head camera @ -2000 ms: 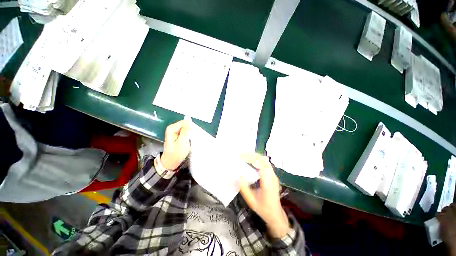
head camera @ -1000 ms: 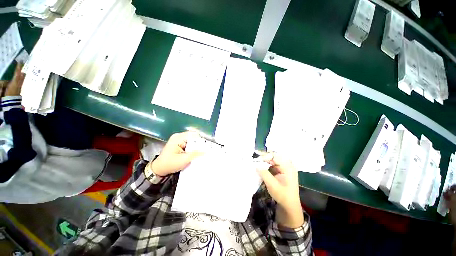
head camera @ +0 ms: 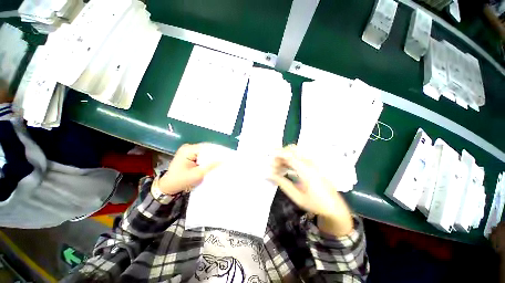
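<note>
A white label sheet [head camera: 230,199] hangs over my lap at the table's front edge. My left hand [head camera: 185,168] grips its upper left part. My right hand [head camera: 302,179] is blurred at the front end of the carton stack, beside the sheet's upper right; I cannot tell whether its fingers hold anything. The stack of flat white cartons [head camera: 266,110] lies directly before me, its near end partly hidden by the sheet and my right hand. A square-cornered pile of printed sheets [head camera: 210,91] lies to its left. A looser white carton stack [head camera: 338,127] lies to its right.
Thick fanned carton stacks [head camera: 111,55] lie at the left. White made-up boxes [head camera: 437,185] stand at the right, with more boxes [head camera: 454,74] across the pale rail [head camera: 210,41]. A thin white band [head camera: 384,131] lies beside the right stack. Parts of neighbours show at both sides.
The label sheet was tilted, then spread flatter between both hands. My right hand has moved from the sheet's upper edge and is now blurred. The boxes across the rail have shifted left in view.
</note>
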